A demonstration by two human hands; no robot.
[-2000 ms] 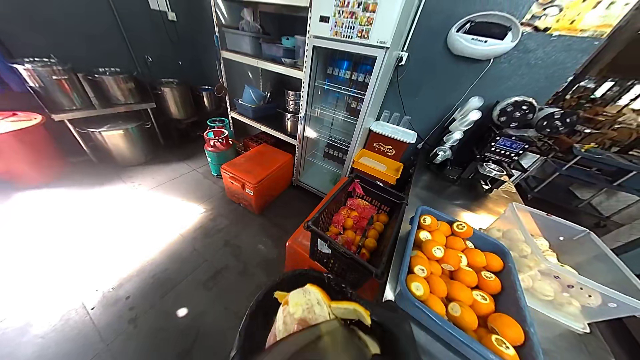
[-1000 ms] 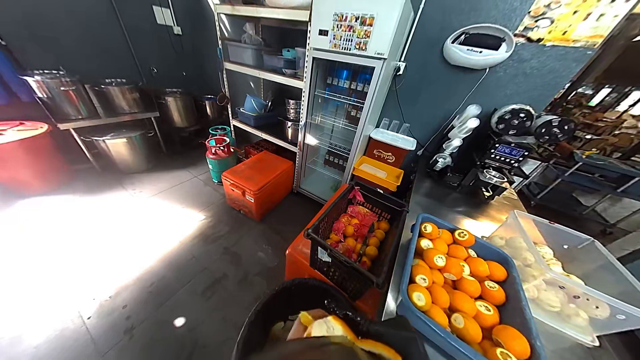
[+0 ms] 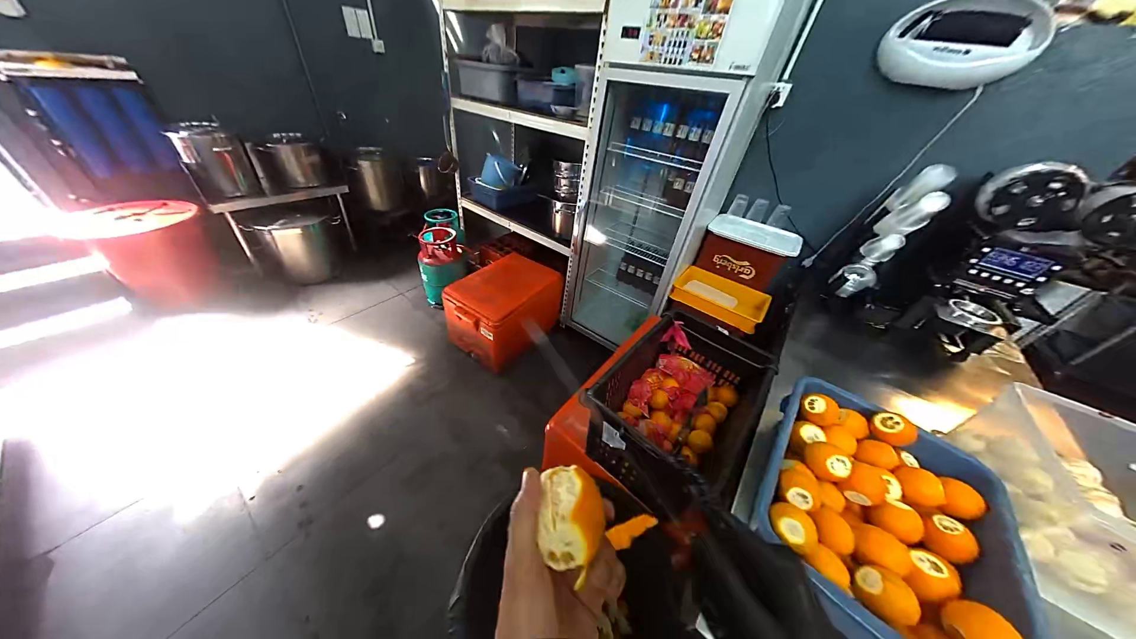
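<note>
My left hand (image 3: 541, 590) is shut on a partly peeled orange (image 3: 568, 519), held upright over a black-lined bin (image 3: 470, 568). Pale pith faces left, and orange skin remains on its right side. A loose-looking strip of peel (image 3: 630, 531) lies just right of the fruit. What looks like my right hand in a black glove (image 3: 745, 568) is blurred beside it; its fingers and anything in them cannot be made out. Whole oranges (image 3: 887, 506) with cut ends fill much of a blue tub (image 3: 1021, 541) at the right.
Beyond the bin, a black crate (image 3: 612, 444) holds oranges and red net bags. A translucent container (image 3: 1074, 470) with pale round items stands right of the tub. Farther off are an orange cooler box (image 3: 501, 311), gas cylinders (image 3: 441, 266), a glass-door fridge (image 3: 643, 213) and a sealing machine (image 3: 1003, 266).
My left hand has come into clear view with the orange, which was low over the bin and partly hidden by a dark blurred shape. That dark shape is now to the right.
</note>
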